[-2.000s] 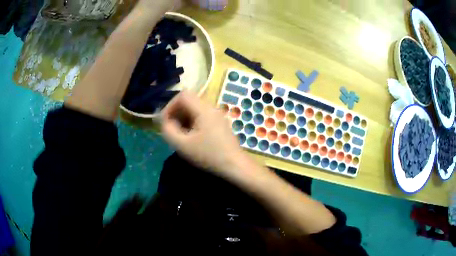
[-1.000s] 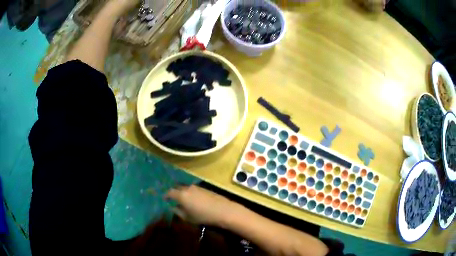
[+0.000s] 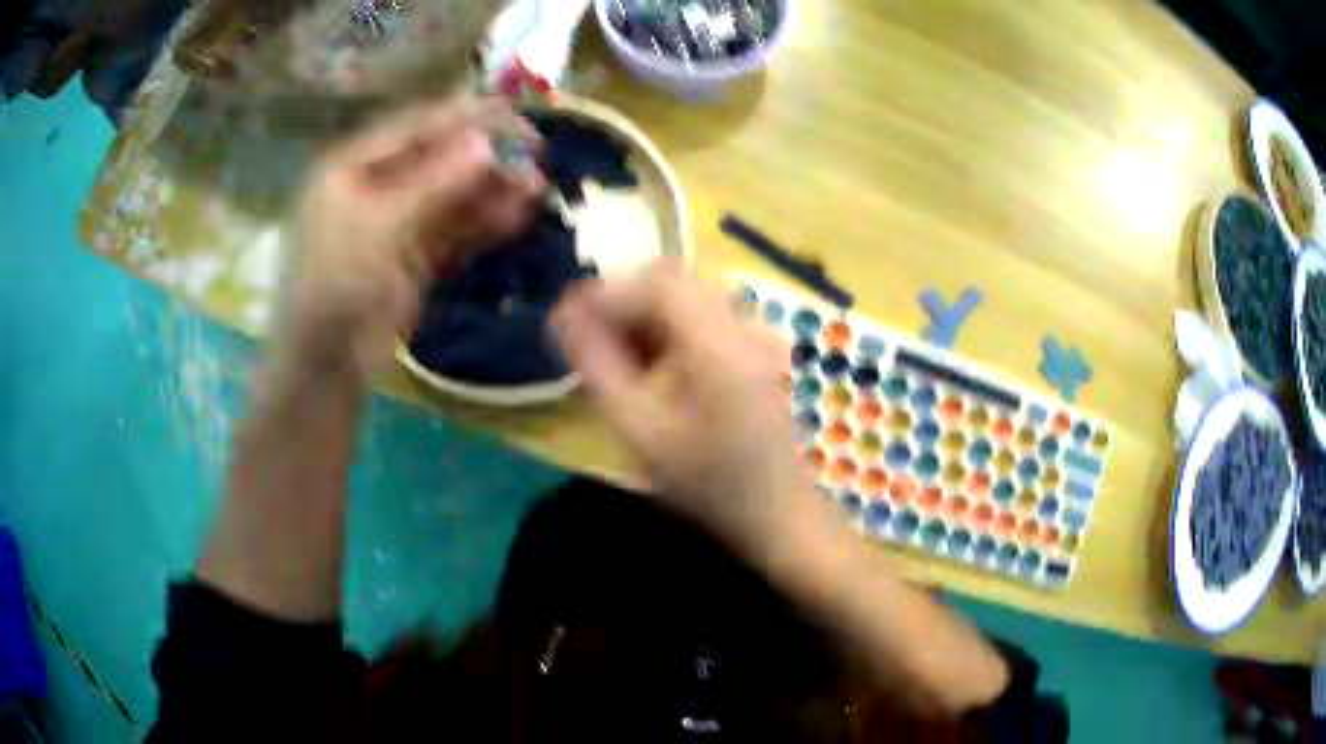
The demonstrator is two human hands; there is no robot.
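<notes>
My left hand (image 3: 422, 211) is blurred above the left side of the cream bowl (image 3: 669, 196). A small greyish, shiny piece (image 3: 515, 150) seems to be pinched at its fingertips. My right hand (image 3: 662, 349) has curled fingers. It is over the bowl's right rim and covers the keyboard's left end; blur hides whether it holds anything. The keyboard (image 3: 931, 451) lies on the table with multicoloured round keycaps in its off-white frame. Black bar keycaps (image 3: 495, 320) fill much of the bowl, partly hidden by my hands.
The parts basket (image 3: 218, 44) is at the upper left, the lilac bowl (image 3: 698, 66) at the top. Loose black bars (image 3: 785, 262), grey-blue bars (image 3: 948, 316) and green-grey bars (image 3: 1065, 366) lie above the keyboard. Sorting plates (image 3: 1233, 509) and white tissue (image 3: 1204, 356) are at right.
My left hand has come back from the basket to above the cream bowl. My right hand has risen from below the table edge to beside it. The view has shifted.
</notes>
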